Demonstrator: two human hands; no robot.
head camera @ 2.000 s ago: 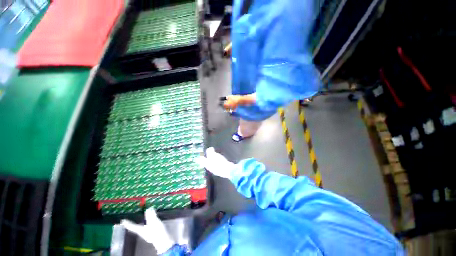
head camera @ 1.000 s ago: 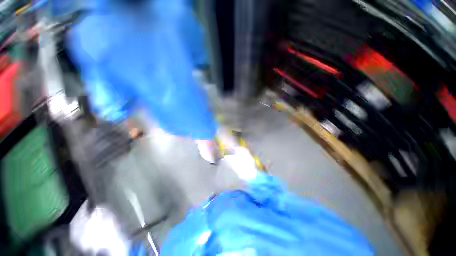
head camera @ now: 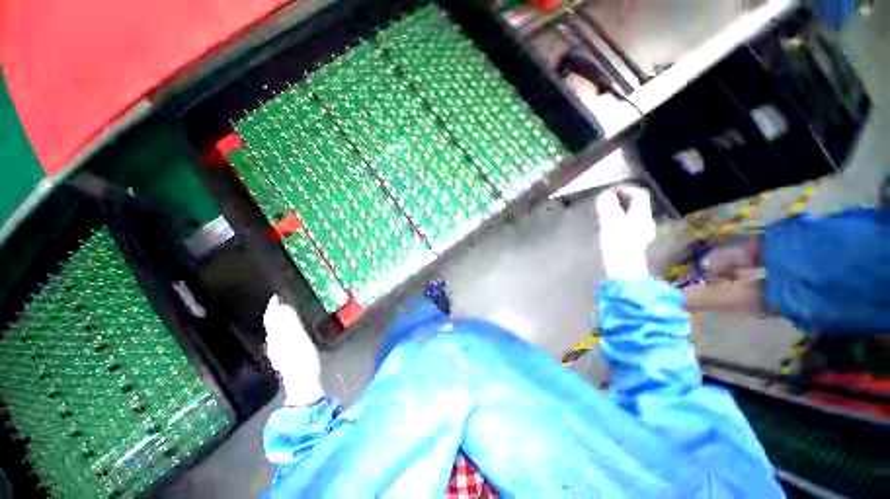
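A black bin (head camera: pixel 561 93) in front of me is filled with green boards (head camera: pixel 390 156) in close rows, with small red pieces (head camera: pixel 288 227) along its left edge. A second black bin (head camera: pixel 229 375) at the lower left holds similar green boards (head camera: pixel 107 375). My left hand (head camera: pixel 291 351), in a white glove, hovers between the bins with nothing seen in it. My right hand (head camera: pixel 627 234), also gloved, is beyond the first bin's right corner, just below a white sheet (head camera: pixel 593 178); its fingers are curled but apart and no held thing shows.
A red sheet or cover (head camera: pixel 127 58) lies on the green bench at the upper left. Black bins with white labels (head camera: pixel 742 127) stand at the upper right. Another person's bare hands (head camera: pixel 727 283) and blue sleeve are at the right. Yellow-black tape (head camera: pixel 751 212) marks the floor.
The view has swung round and the bins sit at a new angle. The other person has shifted from the top to the right edge. Both my hands have moved and are clearer than one second ago.
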